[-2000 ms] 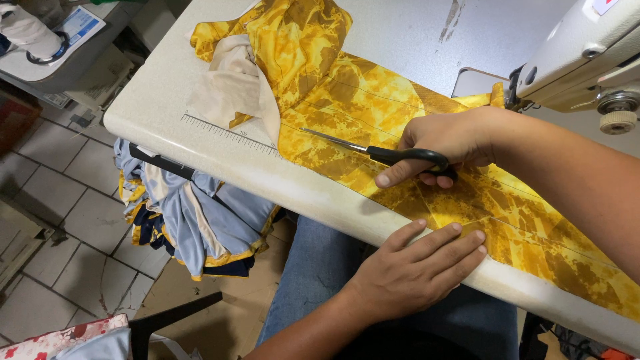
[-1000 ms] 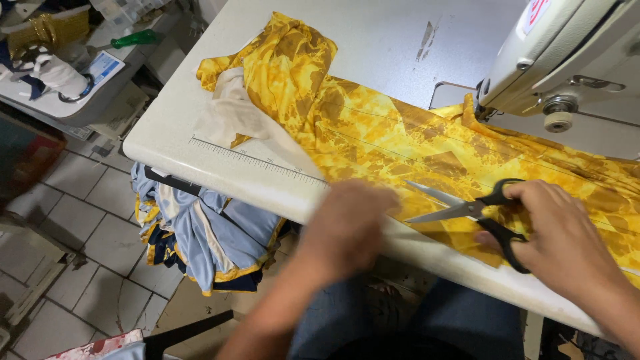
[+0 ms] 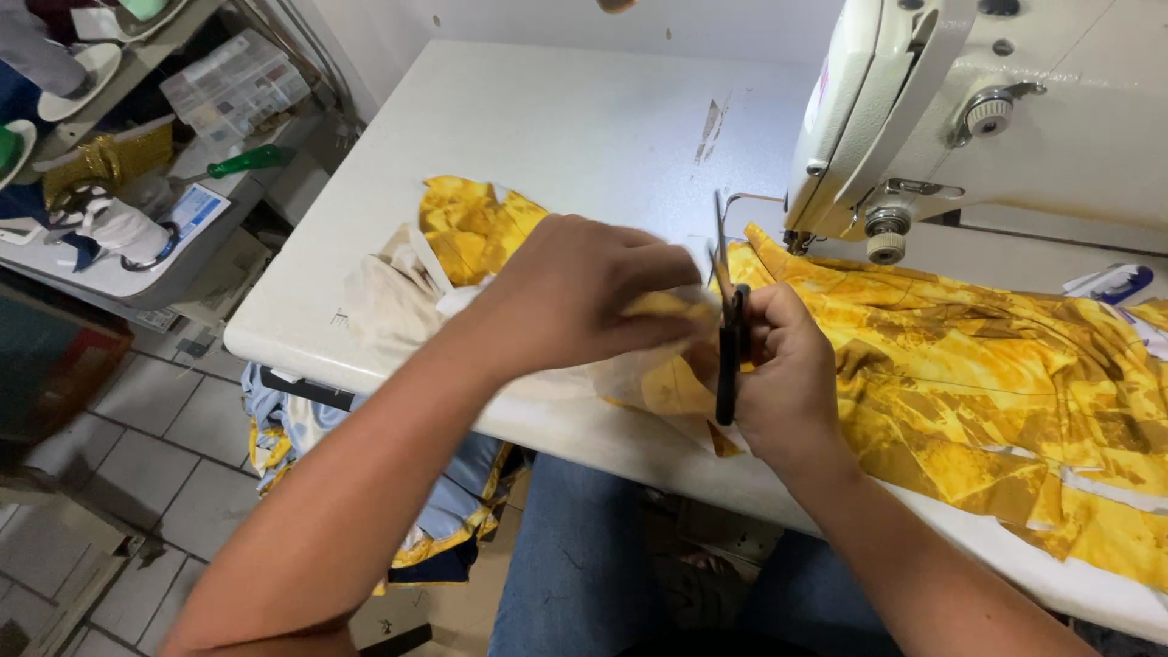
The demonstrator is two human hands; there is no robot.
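My left hand (image 3: 602,287), blurred, grips a part of the yellow patterned fabric (image 3: 474,228) over the front of the sewing table, its fingers close to the scissors. My right hand (image 3: 789,374) holds black-handled scissors (image 3: 730,338) upright, blades pointing away from me. Some yellow cloth with a pale underside hangs between the two hands. Cream fabric (image 3: 392,297) lies at the left beside the bunched yellow part. More yellow fabric (image 3: 949,383) spreads over the table right of my right hand, partly below the sewing machine (image 3: 958,146).
The white table (image 3: 566,119) has its front edge above my legs. Blue-grey garments with yellow trim (image 3: 447,502) hang below it. On a side table at the left are a clear compartment box (image 3: 237,91), a green-handled tool (image 3: 246,161) and a white spool (image 3: 132,233).
The yellow fabric lay stretched along the table; its left part is now bunched and lifted between my hands. The scissors have turned from pointing left to pointing away from me.
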